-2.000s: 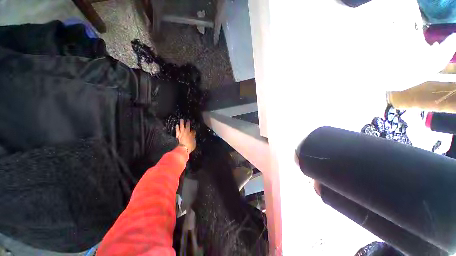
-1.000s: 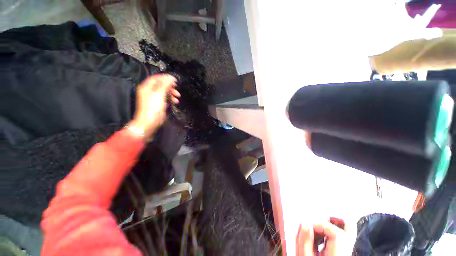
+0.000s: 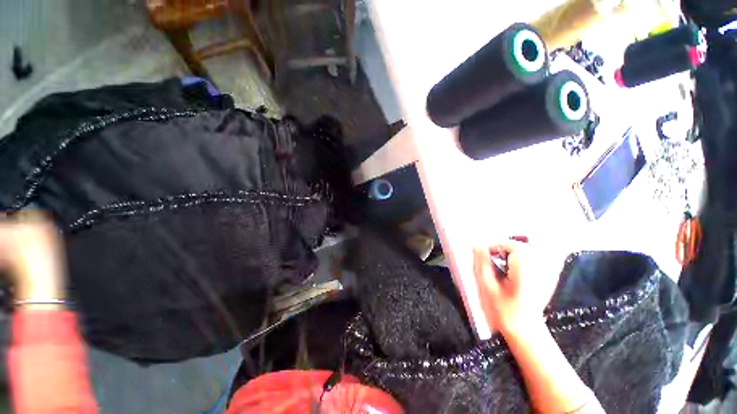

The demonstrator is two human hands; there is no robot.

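Observation:
A black garment with a glinting beaded trim (image 3: pixel 578 311) lies over the table's near edge and the lap at the bottom. My right hand (image 3: pixel 513 279) is above the table edge, fingers curled, with a small dark or silvery spot between them that I cannot identify. My left hand (image 3: pixel 31 255) is at the far left, blurred and partly cut off, over the edge of a heap of black garments (image 3: pixel 170 162) with two beaded trim lines. No needle or thread can be made out.
Two black thread cones (image 3: pixel 485 77) with green-ringed ends lie on the white table (image 3: pixel 517 194). Beyond are a pink-ended cone (image 3: pixel 659 58), a smartphone (image 3: pixel 612 176), orange scissor handles (image 3: pixel 688 239) and a tan cone (image 3: pixel 566 20). A wooden stool (image 3: pixel 194 18) stands top left.
My left hand has moved from the heap's right end to the far left, and the heap's trim lines now show. My right hand shows higher in view. The view has shifted, showing the phone and lap garment.

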